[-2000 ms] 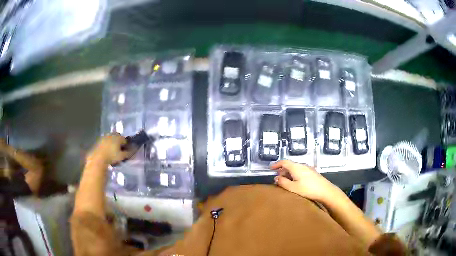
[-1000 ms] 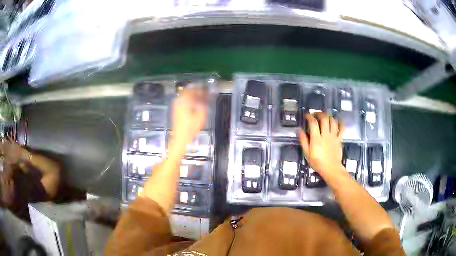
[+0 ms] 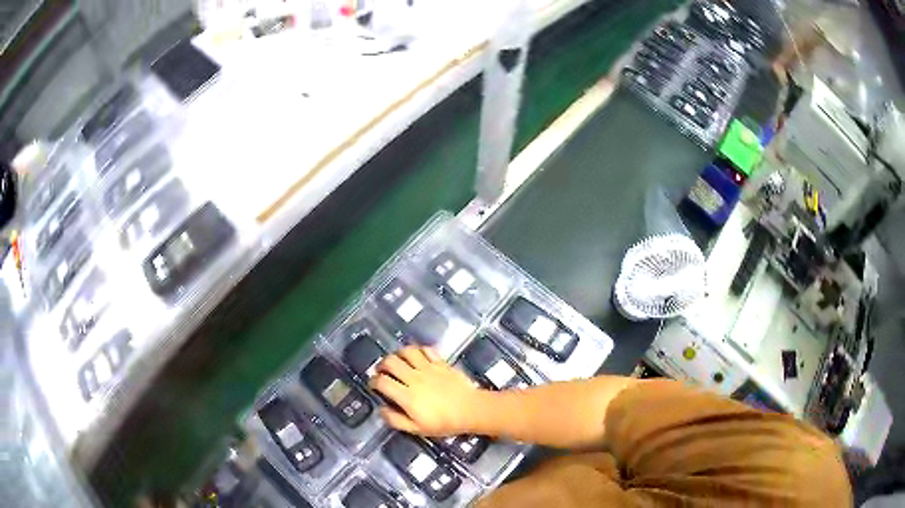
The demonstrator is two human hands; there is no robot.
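Note:
A clear blister tray [image 3: 591, 363] lies in front of me, tilted in the view, with black device housings in two rows of pockets. My right hand [image 3: 429, 393] is over the middle of the tray. Its fingertips touch or lie close to a housing [image 3: 364, 355] in the back row, and the palm hides pockets beneath it. I cannot tell if the fingers grip it. Another housing [image 3: 542, 328] with a white label sits at the tray's right end. My left hand is not in view.
A small white fan [image 3: 661, 277] stands right of the tray, near a blue box [image 3: 712, 192] and a green item [image 3: 740, 147]. A white machine [image 3: 719, 342] is at right. More housings lie on the white shelf [image 3: 327, 94] and in a far tray.
The view has swung to the right, showing the fan, the machine and the raised shelf. My left hand and the left tray have gone out of view. My right hand remains over the tray.

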